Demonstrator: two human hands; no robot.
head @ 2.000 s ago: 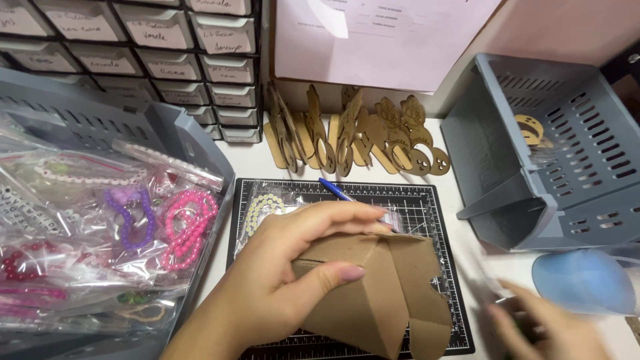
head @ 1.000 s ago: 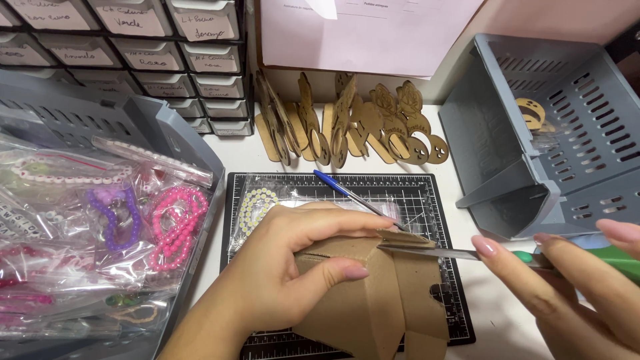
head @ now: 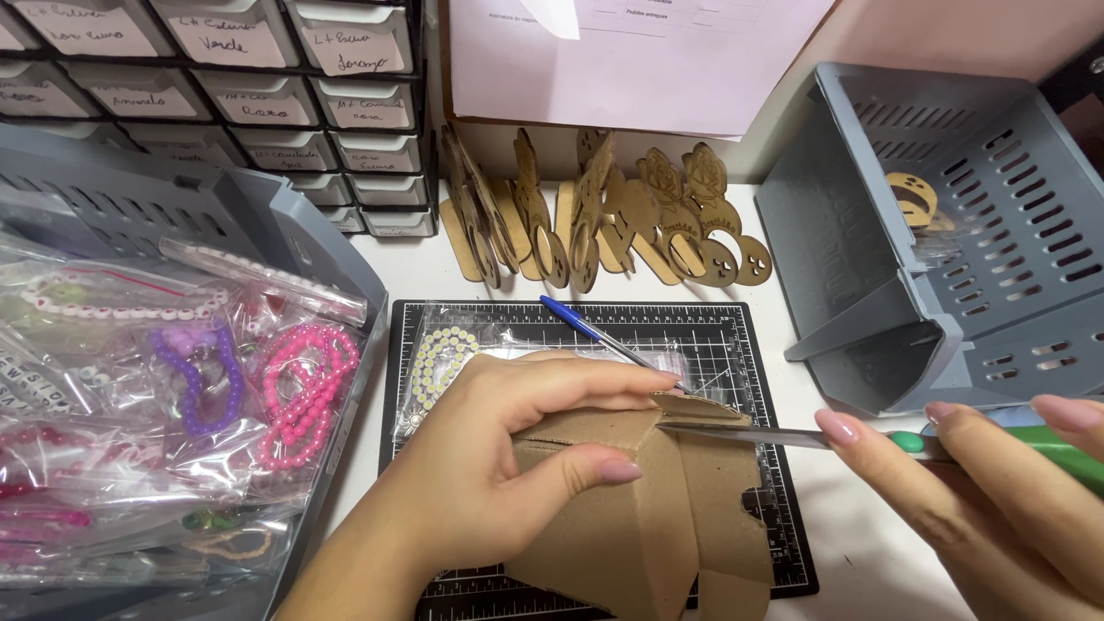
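Observation:
My left hand (head: 509,457) grips a folded piece of brown corrugated cardboard (head: 655,517), fingers over its top edge and thumb on its face. From the right, my right hand (head: 966,483) holds green-handled scissors (head: 776,435), their metal blade lying against the cardboard, tip at a fold near its upper flap. Beneath the cardboard is a black cutting mat (head: 785,517) with white grid lines. A blue ballpoint pen (head: 586,328) and a clear bag with a white and yellow beaded strand (head: 440,362) rest on the mat, partly covered by my left hand.
A grey plastic basket (head: 345,405) at left holds bagged bead bracelets. Behind it stands a labelled drawer organizer (head: 379,151). Cut wooden or fibreboard pieces (head: 595,207) line the back under a hanging paper sheet (head: 604,69). Another slotted grey basket (head: 845,241) stands at right.
My right hand, blurred at lower right two seconds ago, has moved up and left, bringing the scissor blade against the cardboard. My left hand keeps its hold.

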